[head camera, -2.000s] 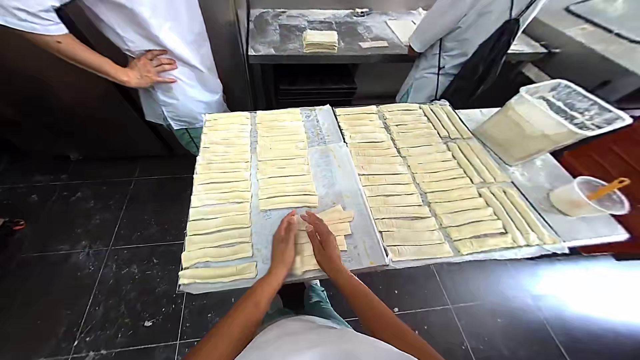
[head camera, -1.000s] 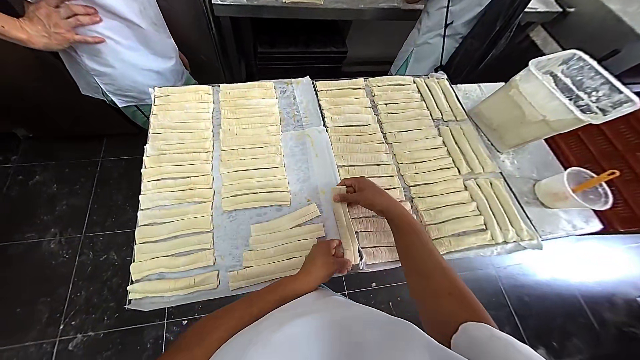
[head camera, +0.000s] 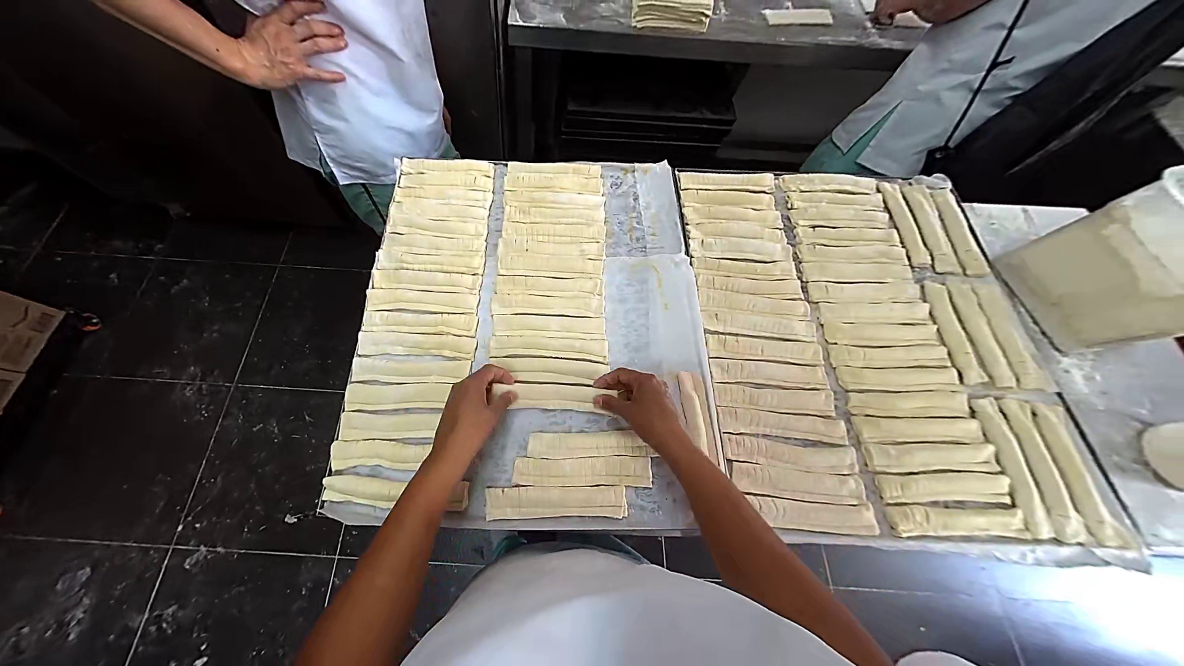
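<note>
A pale dough strip (head camera: 553, 397) lies crosswise below the second column of strips, pinched at its left end by my left hand (head camera: 474, 407) and at its right end by my right hand (head camera: 638, 402). Nearer to me, several loose strips (head camera: 583, 471) rest on the lined tray (head camera: 647, 324). Upright at that tray's right edge stand strips laid lengthwise (head camera: 696, 416), beside my right hand. Long columns of dough strips (head camera: 427, 277) fill the tray's left part. The right tray holds more strips (head camera: 763, 370), some of them turned lengthwise.
A clear plastic bin (head camera: 1101, 259) and a partly visible white tub (head camera: 1164, 453) stand at the right. Across from me is a person with a hand (head camera: 291, 44) on the hip; another person's hand (head camera: 925, 9) is over the back counter (head camera: 601, 32). A cardboard box (head camera: 23, 342) sits far left.
My hands have moved from the tray's right edge to the second column, where they hold a strip crosswise. Two seconds ago both were over the loose strips. The view has shifted.
</note>
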